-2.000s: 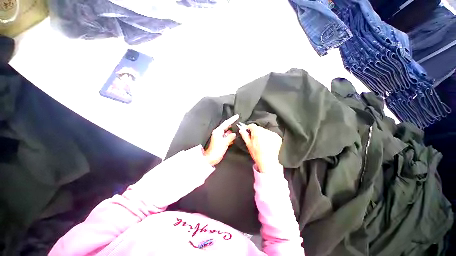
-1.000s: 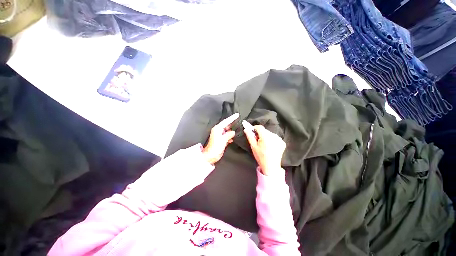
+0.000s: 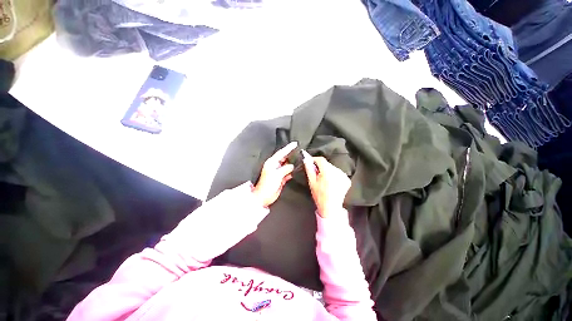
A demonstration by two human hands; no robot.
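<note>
The olive garment lies in a large crumpled heap over the table edge, under both hands. My left hand rests on it with the index finger stretched and the fingertips on a fold of the cloth. My right hand is just to the right, thumb and index finger close together at the same fold. A small dark tip shows at its fingertips; most of any tool is hidden in the hand. A pale zipper line runs down the cloth on the right.
On the white table, a blue phone lies left of the garment. A translucent plastic bag is at upper left, a yellow-beige bag beyond it. Folded jeans are at upper right. Dark green cloth lies at lower left.
My right hand has shifted slightly, staying near the same fold, with its fingertips moving a little. My left hand has barely moved. The camera view has shifted slightly.
</note>
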